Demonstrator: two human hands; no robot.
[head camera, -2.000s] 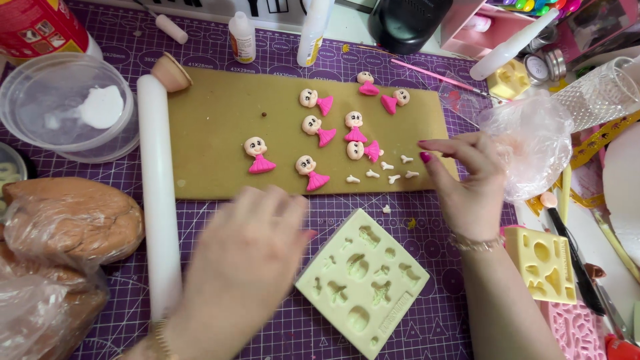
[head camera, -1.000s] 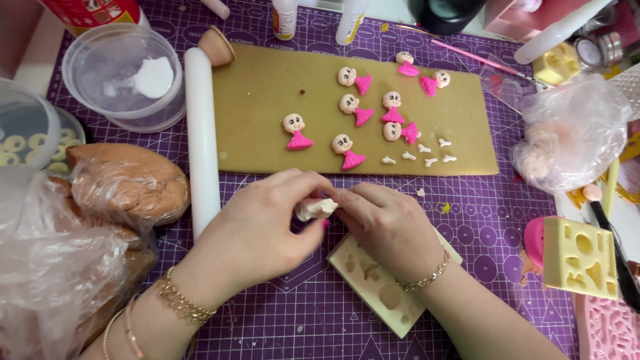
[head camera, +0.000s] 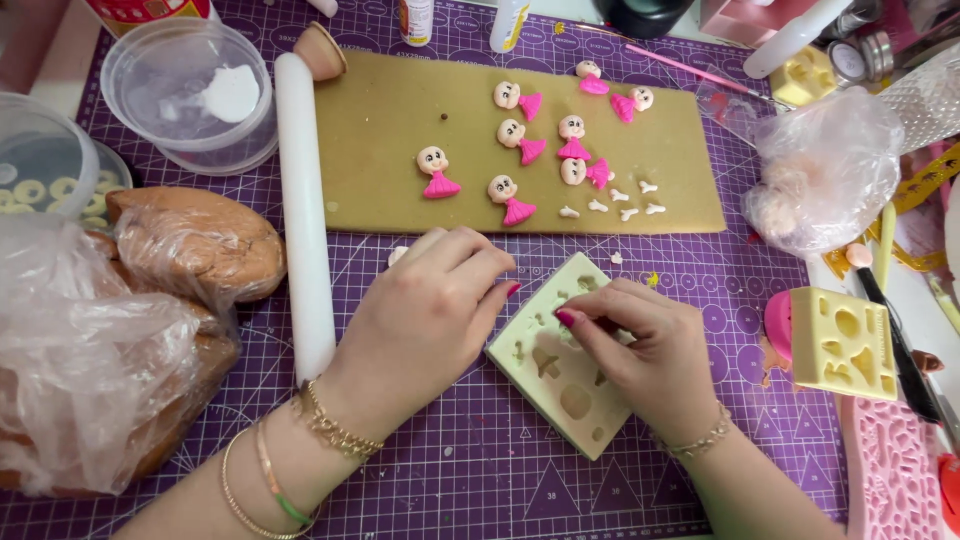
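Note:
A pale green silicone mold with small figure-shaped cavities lies turned at an angle on the purple cutting mat. Over its upper right part is my right hand, thumb and forefinger together at the cavities; whether they pinch anything is hidden. My left hand hovers left of the mold, fingers bent, its fingertips partly hidden. A pale lump shows just behind its knuckles. Above, several small dolls with pink dresses and bald heads lie on a tan board, beside several tiny pale bone-shaped pieces.
A white rolling pin lies along the board's left end. Further left are a clear tub with white paste and wrapped brown clay. At right sit a bagged pale clay, a yellow mold and a pink textured mold.
My hands, together around a pale lump one second ago, have come apart. The right is now over the mold. The pale lump now shows behind my left hand.

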